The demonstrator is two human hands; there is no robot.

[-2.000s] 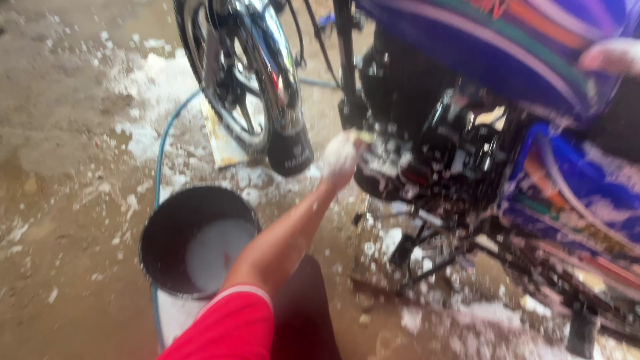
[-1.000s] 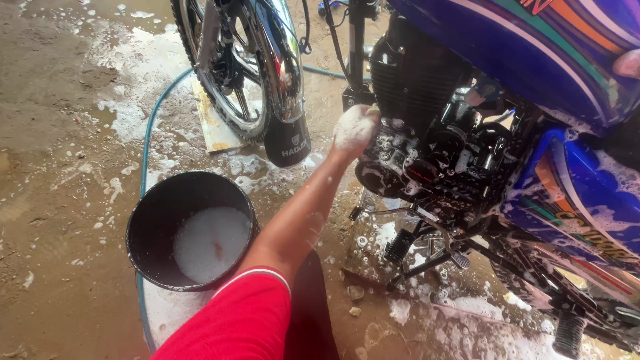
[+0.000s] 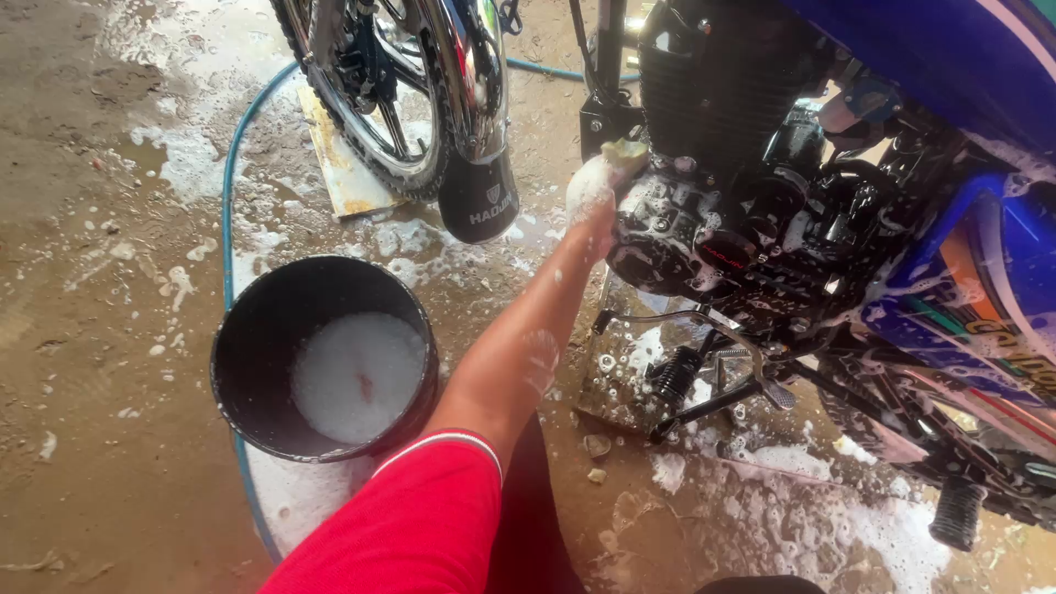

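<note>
My left hand (image 3: pixel 596 186), covered in white suds, reaches up from the bottom in a red sleeve. It is closed on a yellowish, foamy sponge or cloth (image 3: pixel 624 153), which lies against the front of the black motorcycle engine (image 3: pixel 709 91). Much of the fingers is hidden by foam and blur. Suds coat the round engine cover (image 3: pixel 656 260) just below the hand. The blue fuel tank (image 3: pixel 932 66) and blue side panel (image 3: pixel 973 289) are at the right. A black bucket (image 3: pixel 235 363) of cloudy, soapy water stands left of my forearm. My right hand is out of view.
The front wheel (image 3: pixel 404 177) with its chrome fender (image 3: pixel 478 99) and black mudflap (image 3: pixel 478 202) stands above the bucket. A blue hose (image 3: pixel 228 206) runs along the left. The gear lever (image 3: pixel 685 316) and footpegs (image 3: pixel 957 516) stick out low over wet, foamy ground.
The other hand, seen at the fuel tank in both earlier frames, is no longer in view. My left hand stays at the engine front. The view has moved closer.
</note>
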